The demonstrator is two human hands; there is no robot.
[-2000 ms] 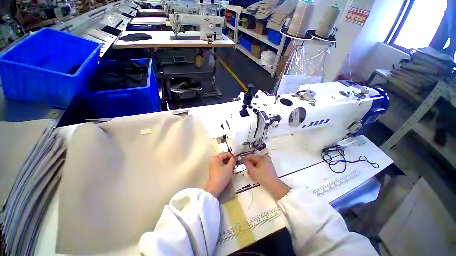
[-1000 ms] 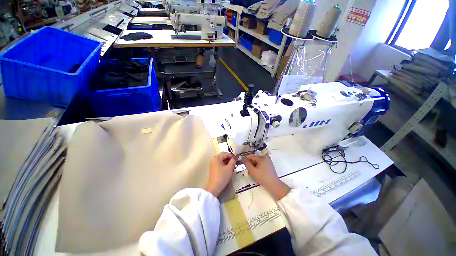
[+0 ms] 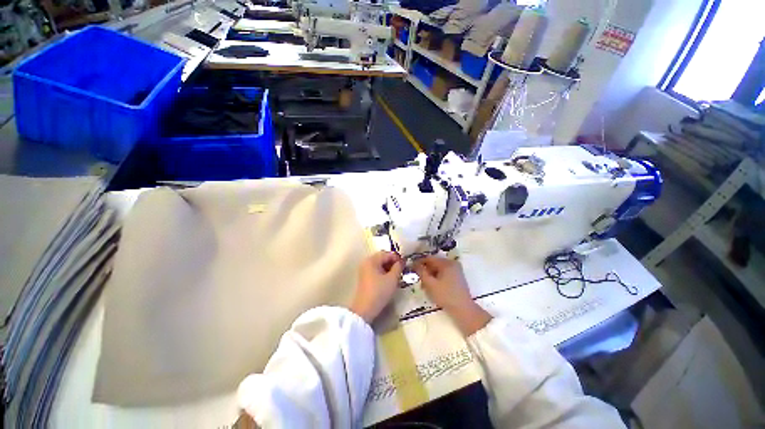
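My left hand and my right hand are at the needle and presser foot area of the white sewing machine. The fingertips of each hand are pinched, close together on either side of the needle area. Any thread between them is too fine to make out, so I cannot tell what they hold. A large beige panel lies on the table to the left, with a small yellow label near its far edge. Yellow guide tape runs from the needle area toward me.
A panel stack lies at the far left. Blue crates stand behind it, one with dark pieces. A tangled black cord lies on the right tabletop. Thread cones stand behind the machine. Printed ruler marks line the near table.
The camera view has shifted and tilted slightly, moving the scene a little to the right. My hands stay at the needle area with only slight finger movement. The panel has not visibly moved on the table.
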